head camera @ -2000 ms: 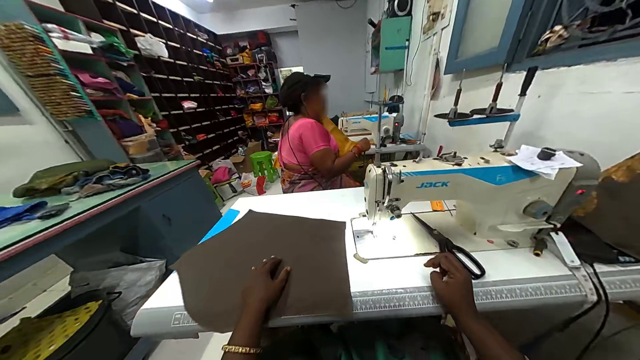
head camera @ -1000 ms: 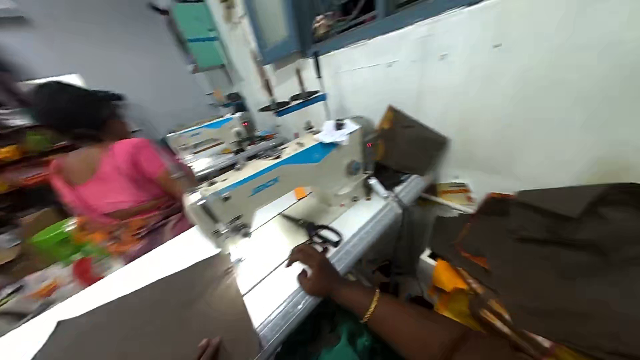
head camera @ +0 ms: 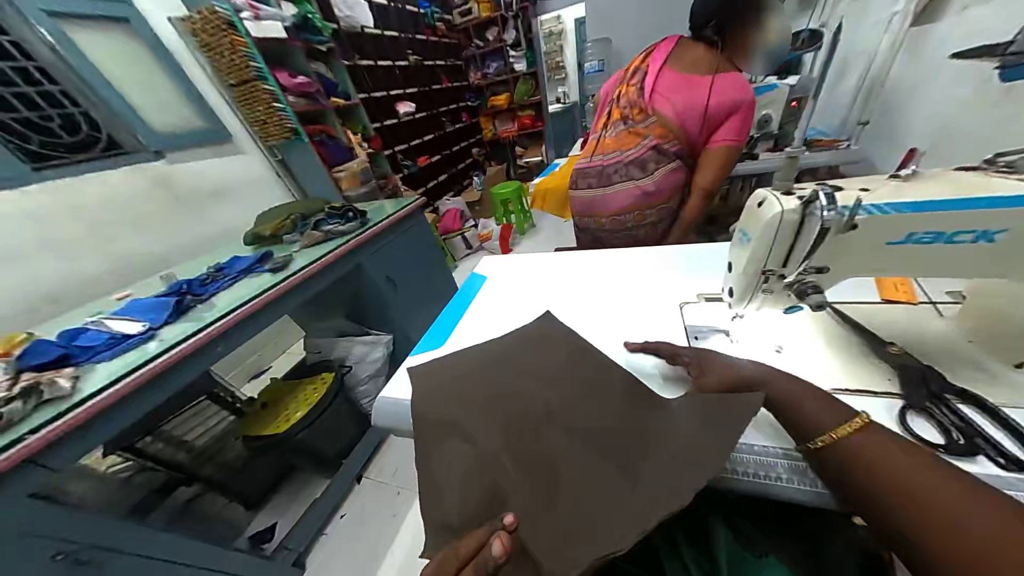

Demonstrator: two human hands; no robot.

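A dark brown cloth piece (head camera: 560, 440) lies over the front edge of the white sewing table, its lower part off the edge. My left hand (head camera: 480, 548) grips its lower edge between thumb and fingers. My right hand (head camera: 696, 368), with a gold bangle at the wrist, is at the cloth's upper right edge, fingers spread and pointing left; whether it touches the cloth is unclear. To the right stands a white Jack sewing machine (head camera: 872, 240). Black-handled scissors (head camera: 928, 384) rest by its bed, blades toward the needle area.
A person in a pink top (head camera: 672, 136) stands behind the table, facing away. On the left, a green-topped counter (head camera: 192, 320) bears blue cloth (head camera: 136, 320). Below it sits a black bin (head camera: 312, 424) with a yellow perforated piece. A green stool (head camera: 512, 206) stands farther back.
The view has swung right, then back left. The brown cloth, flat on the table two seconds ago, now hangs over its front edge. My right hand has left the scissors' side for the cloth. The person has stood up.
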